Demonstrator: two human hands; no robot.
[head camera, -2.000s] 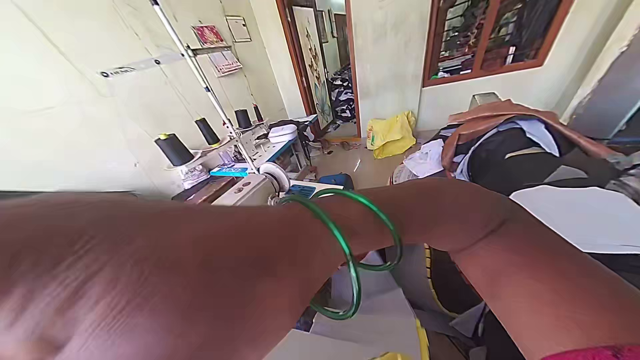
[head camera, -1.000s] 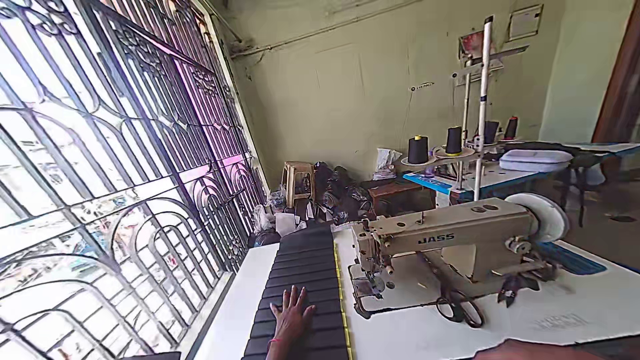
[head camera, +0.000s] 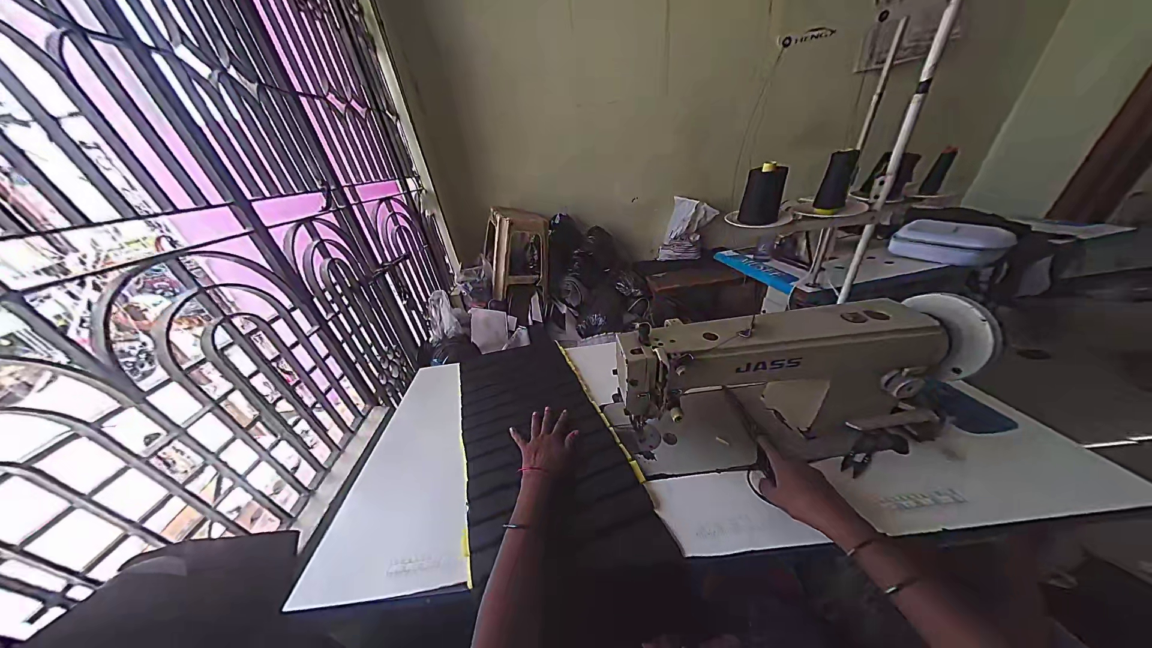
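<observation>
My left hand (head camera: 545, 445) lies with fingers spread on a black pleated or ribbed fabric panel (head camera: 513, 396) that has yellow edges and runs across the white table of the sewing machine. To the right of the panel stands a beige JASS sewing machine (head camera: 792, 351), its needle end beside the panel's yellow edge. My right hand (head camera: 794, 481) is closed around the handles of dark scissors (head camera: 749, 423), in front of the machine's arm; the blades point up and to the left.
A barred window (head camera: 243, 252) runs along the left. Thread cones (head camera: 765, 195) on a stand and a pale case (head camera: 952, 241) are at a second machine table behind. A stool (head camera: 517, 252) and black plastic bags (head camera: 598, 270) are by the back wall. A small dark item (head camera: 873, 448) lies under the handwheel side.
The view has swung from the room to the window side. The scissors lay on the table a second ago and are now in my right hand. My left hand stays on the panel.
</observation>
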